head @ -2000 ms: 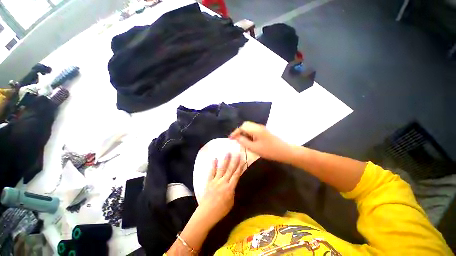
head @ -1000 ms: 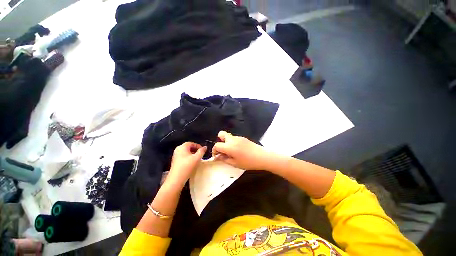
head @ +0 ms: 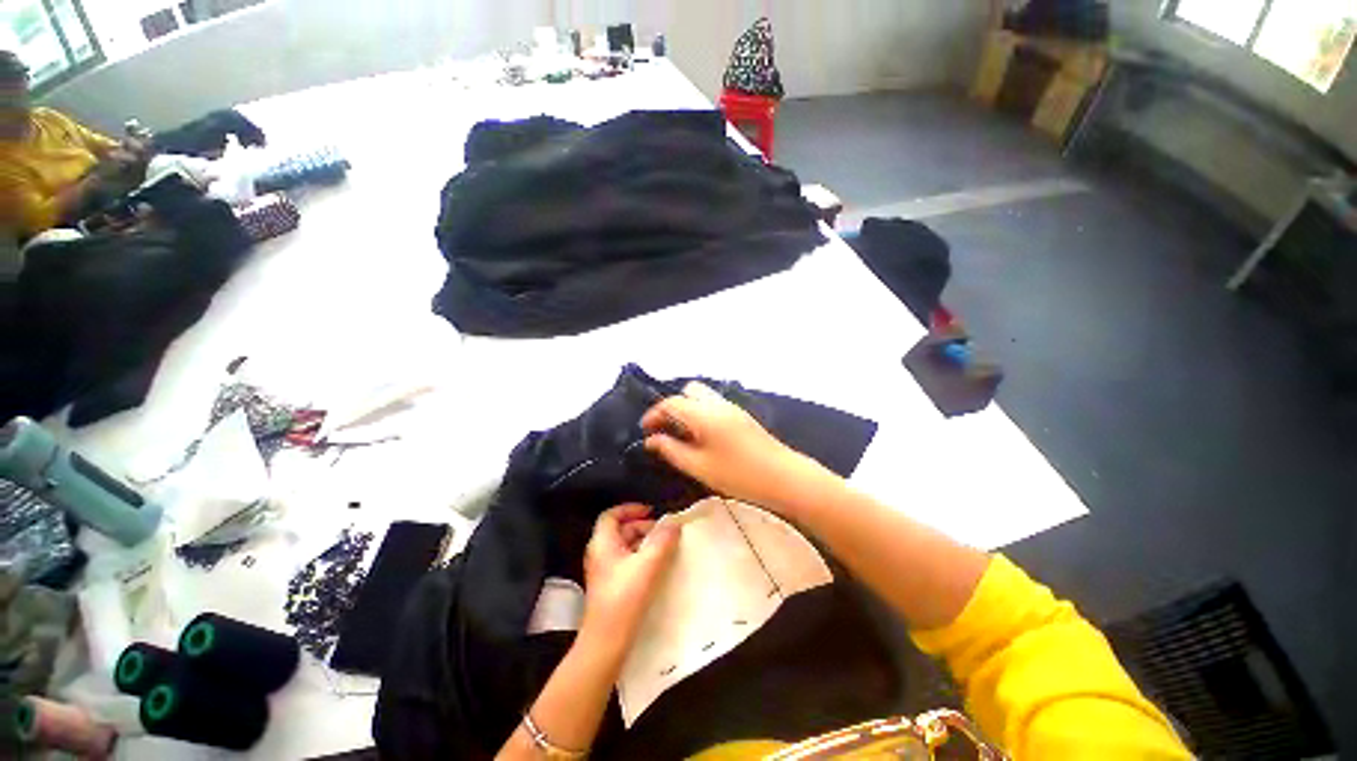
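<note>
A black garment [head: 491, 625] lies over the near table edge and my lap. A stiff pale template [head: 722, 587] with a curved edge, small dark marks and a dark line lies on it. My left hand [head: 630, 572] pinches the template's upper left edge between thumb and fingers. My right hand [head: 714, 439] is above and right of it, fingers bent at the garment's collar-like upper part. Whether a needle is in its fingertips is too small to tell.
A black garment pile [head: 610, 223] lies across the table [head: 967, 483]. At left are thread cones [head: 238, 654], a black phone-like rectangle [head: 392, 598], small dark trims [head: 328, 587], paper scraps and a grey-green bottle [head: 90, 483]. A person in yellow [head: 52, 156] sits far left. A dark crate [head: 1228, 662] stands right.
The view has tilted up, showing more of the room. The template has turned and lies flatter, with its dark line visible. My right hand has moved away from my left hand, up the garment.
</note>
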